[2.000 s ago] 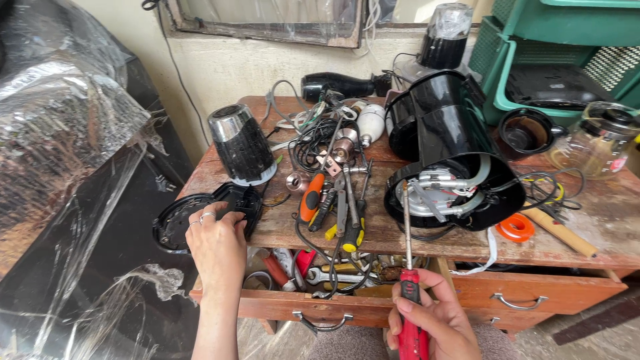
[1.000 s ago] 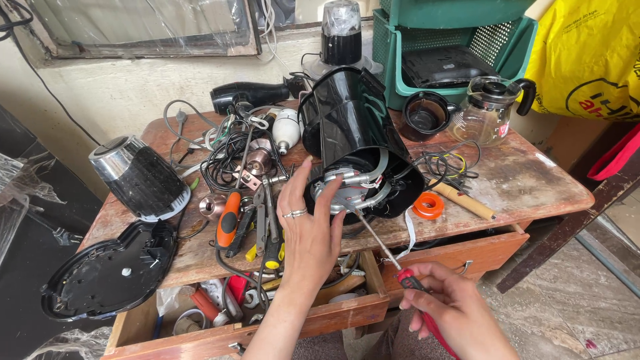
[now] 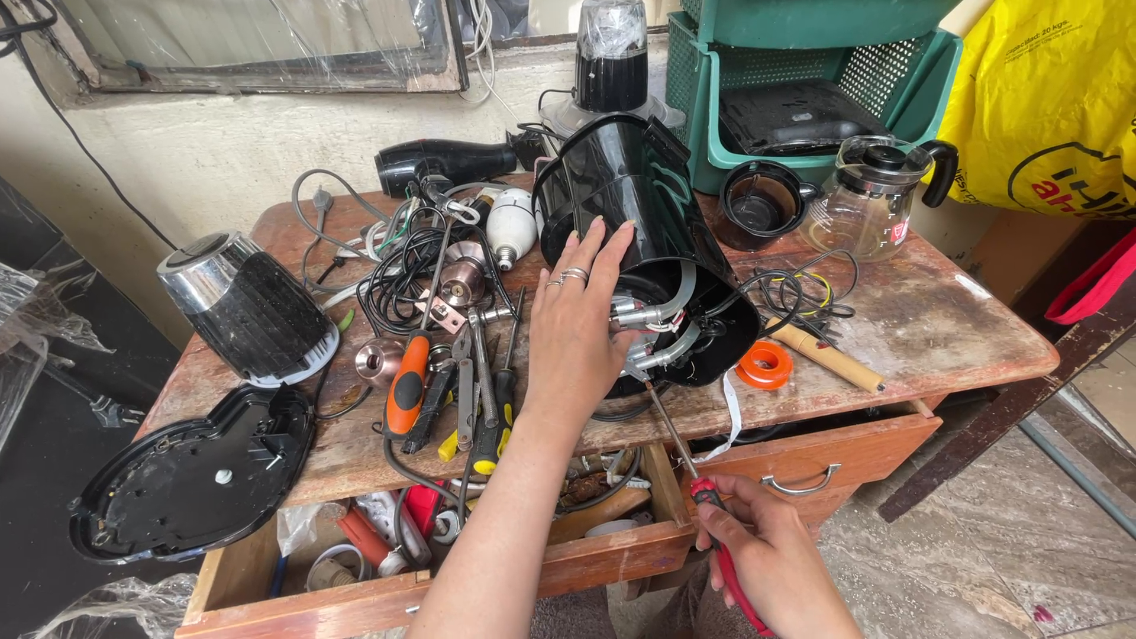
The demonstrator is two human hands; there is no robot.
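A black coffee maker housing (image 3: 612,195) lies on its side on the wooden table, its open underside facing me with tubes and metal parts (image 3: 652,328) showing. My left hand (image 3: 577,337), with rings on a finger, rests with spread fingers against the housing and the edge of its underside. In my right hand (image 3: 754,541) is a red-handled screwdriver (image 3: 676,430), its tip at the lower edge of the exposed parts; the exact contact point is too small to tell. The black base cover (image 3: 195,479) lies upside down at the table's left edge.
Pliers, an orange-handled tool (image 3: 408,386), cables (image 3: 404,284) and a bulb (image 3: 511,222) crowd the middle. An open drawer (image 3: 612,555) of tools juts out below. Orange tape (image 3: 764,366), a wooden stick (image 3: 825,355) and a glass carafe (image 3: 861,204) are right; a hair dryer (image 3: 444,166) is behind.
My left hand has moved from the base cover to the housing. The screwdriver, upright in my right hand two seconds ago, now slants up to the housing's underside. The view has shifted right.
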